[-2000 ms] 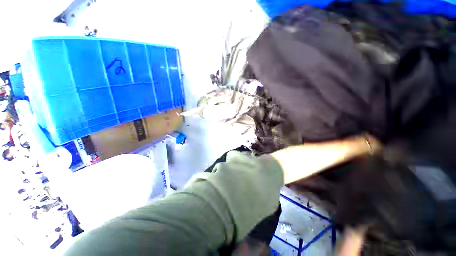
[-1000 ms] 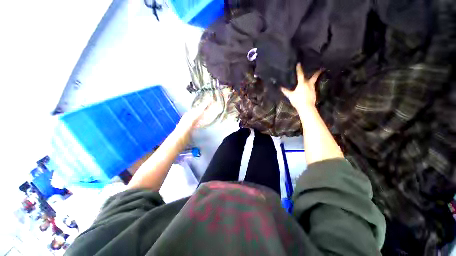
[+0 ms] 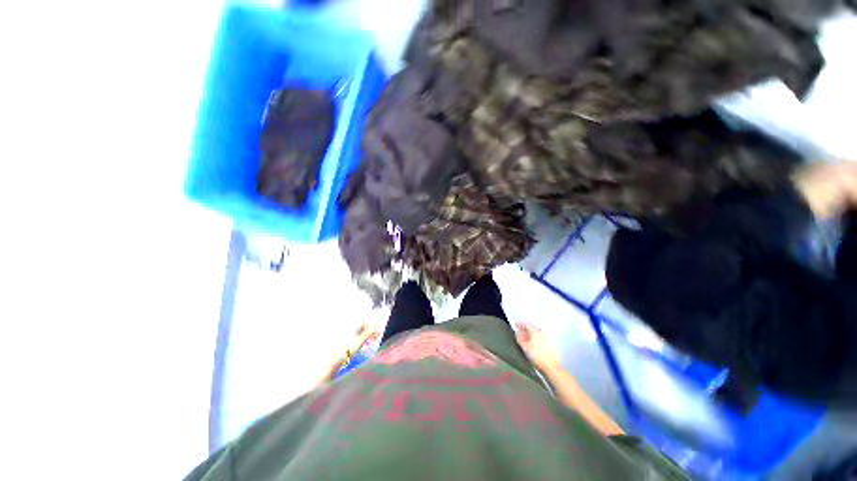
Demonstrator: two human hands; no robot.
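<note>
A large heap of dark plaid garments [image 3: 554, 122] with plain dark lining [image 3: 409, 150] lies ahead of me, its near end just beyond my knees. My left hand [image 3: 362, 336] is low beside my left thigh, small and partly hidden by my shirt. My right hand [image 3: 528, 336] is low beside my right thigh, also small and partly hidden. Neither hand touches the heap. The picture is blurred, and I cannot tell how the fingers of either hand are set.
An open blue crate [image 3: 214, 141] with a dark bundle [image 3: 297, 147] inside stands left of the heap. A person in dark clothing [image 3: 714, 272] is at the right, one hand [image 3: 829, 188] near the heap. A blue metal frame [image 3: 601, 333] is at the lower right.
Both my hands have drawn back to my sides, the right one away from the heap. The view has turned, showing the blue crate's inside and the person at the right.
</note>
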